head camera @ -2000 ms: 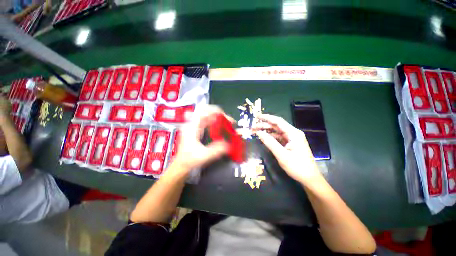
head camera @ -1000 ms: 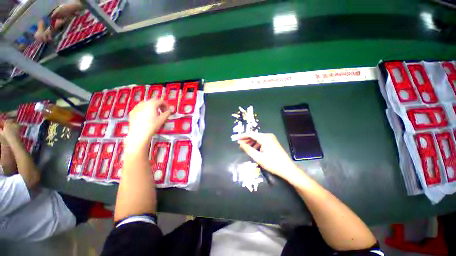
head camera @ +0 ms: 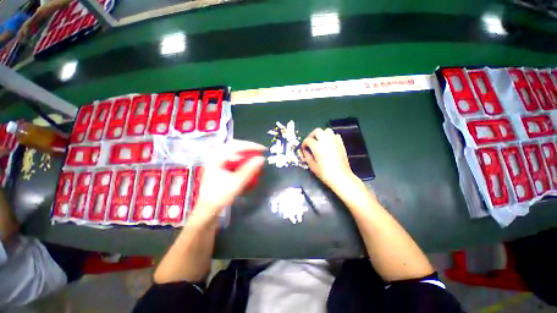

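Note:
My left hand [head camera: 229,177] holds a red plastic housing [head camera: 249,166], blurred and partly hidden by the fingers, just left of the farther pile. My right hand [head camera: 324,153] has its fingertips together at the right edge of the farther pile of small pale parts [head camera: 282,147]; whether it pinches a part cannot be told. A nearer pile of small pale parts [head camera: 290,205] lies below, with a thin dark sliver at its right. The left tray of red housings [head camera: 146,193] has a bare stretch of white liner in its middle row.
A black smartphone [head camera: 354,148] lies just right of my right hand. A right tray [head camera: 493,176] holds more red housings. A white printed strip [head camera: 342,88] runs behind. A bottle [head camera: 38,137] and another person's arm are at the left.
My left hand has moved right from the left tray and now holds a housing over the bench. A middle-row place in that tray now shows bare liner. My right hand stays by the farther pile.

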